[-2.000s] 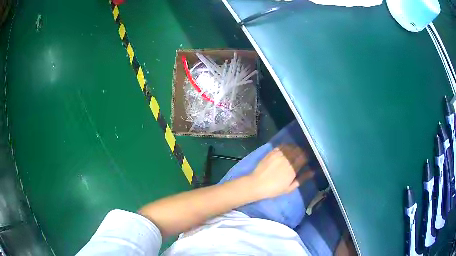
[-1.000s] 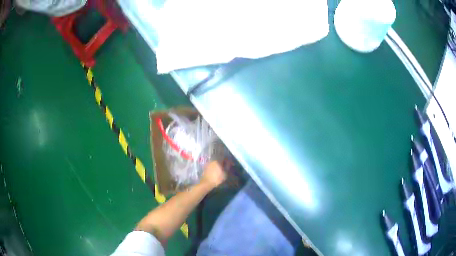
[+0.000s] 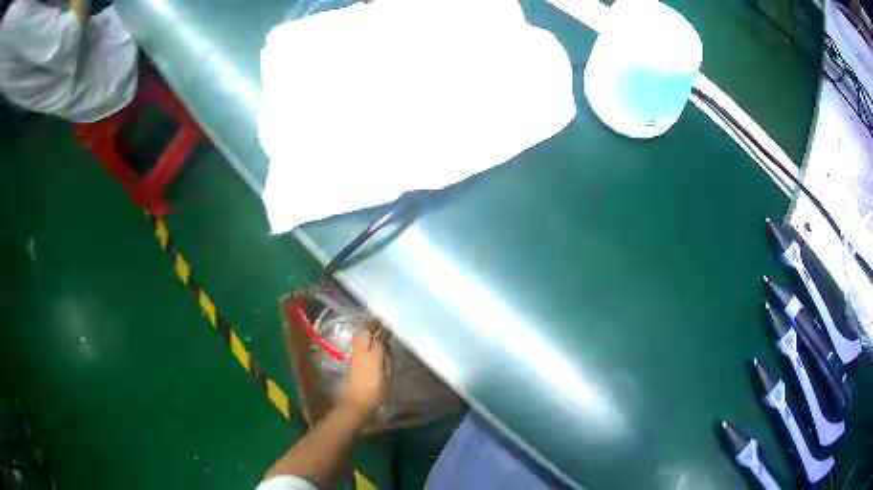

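Observation:
My left hand (image 3: 368, 368) reaches down over the open scrap box (image 3: 421, 418) on the floor beside the bench edge. The box holds clear strips and a red strand (image 3: 320, 335), partly covered by my hand. The fingertips are small and blurred, and I cannot tell whether they hold anything. My right hand is out of the picture. Several black and white pens (image 3: 793, 414) lie side by side on the bench at the right, tips pointing up and left.
A bright white cloth or bag (image 3: 412, 105) lies on the bench (image 3: 593, 278). A dark cord (image 3: 369, 239) reaches the bench edge. A light-blue and white cylinder (image 3: 646, 72) stands beyond, with cables. A seated person (image 3: 72, 62) is on a red stool (image 3: 167, 167) at upper left.
My left hand has moved from near my lap to the scrap box. The view has shifted, so more of the white cloth, the stool and the person now show.

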